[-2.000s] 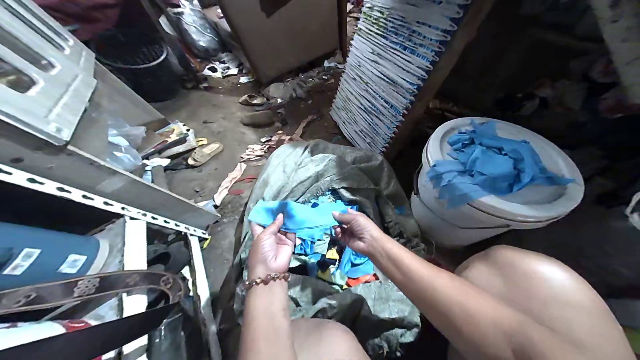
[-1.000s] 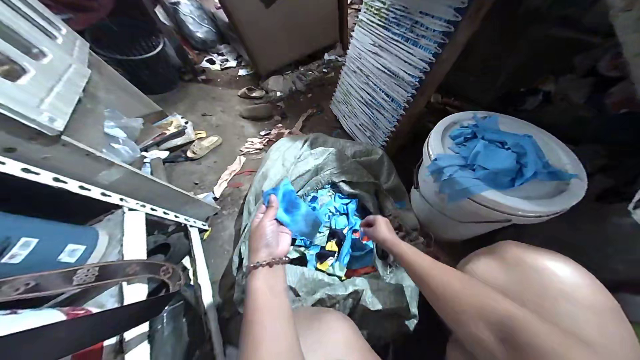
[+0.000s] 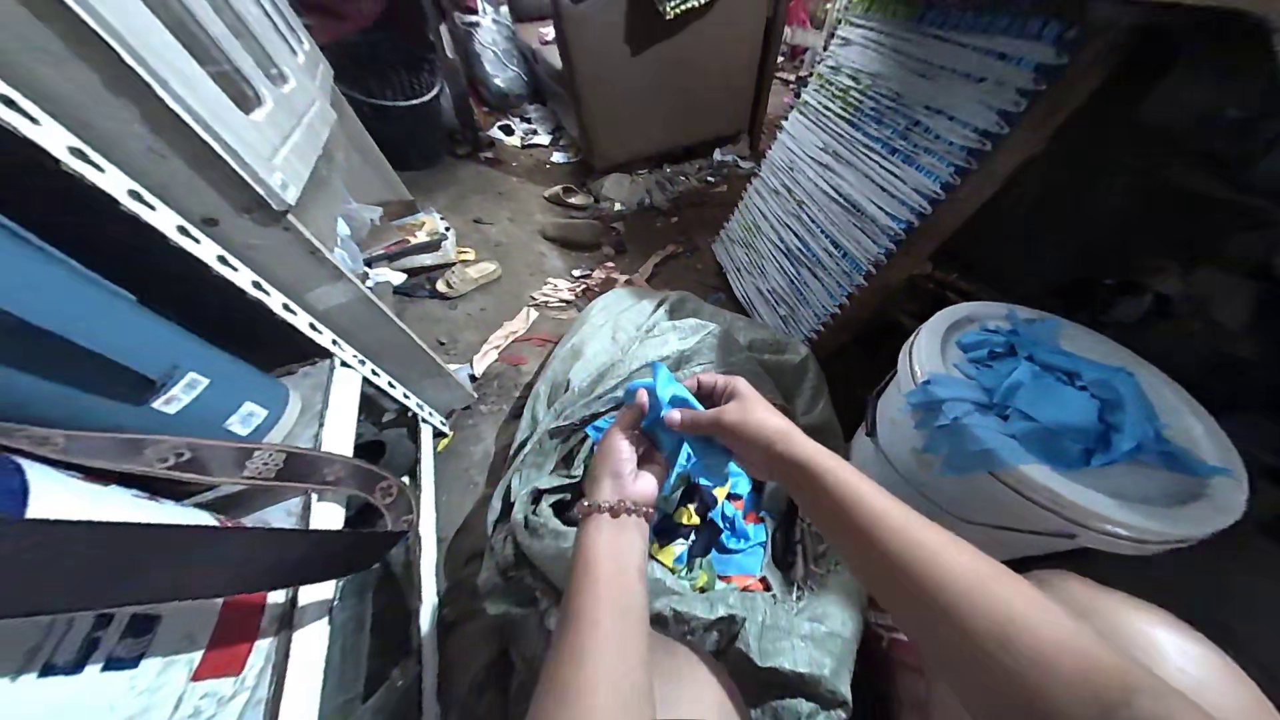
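Note:
A piece of blue fabric (image 3: 664,408) is pinched between both hands above an open woven sack (image 3: 650,330). My left hand (image 3: 628,450), with a beaded bracelet at the wrist, grips its left side. Thumb and fingers of my right hand (image 3: 728,415) hold its right side. Below the hands, the sack holds fabric scraps (image 3: 715,530) in blue, yellow, black and orange, partly hidden by the hands. To the right, a crumpled pile of blue fabric (image 3: 1050,395) lies on the lid of a white bucket (image 3: 960,510).
A rack of white and blue strands (image 3: 850,160) leans behind the sack. Sandals (image 3: 468,278) and scraps (image 3: 503,340) lie on the floor. At left stand a perforated metal rail (image 3: 200,250), a blue container (image 3: 130,340) and a patterned strap (image 3: 200,455). A dark basket (image 3: 390,110) stands farther back.
My right hand, lower over the scraps a second ago, has moved up to the blue fabric beside my left hand and now grips it too. The blue pile on the lid looks unchanged.

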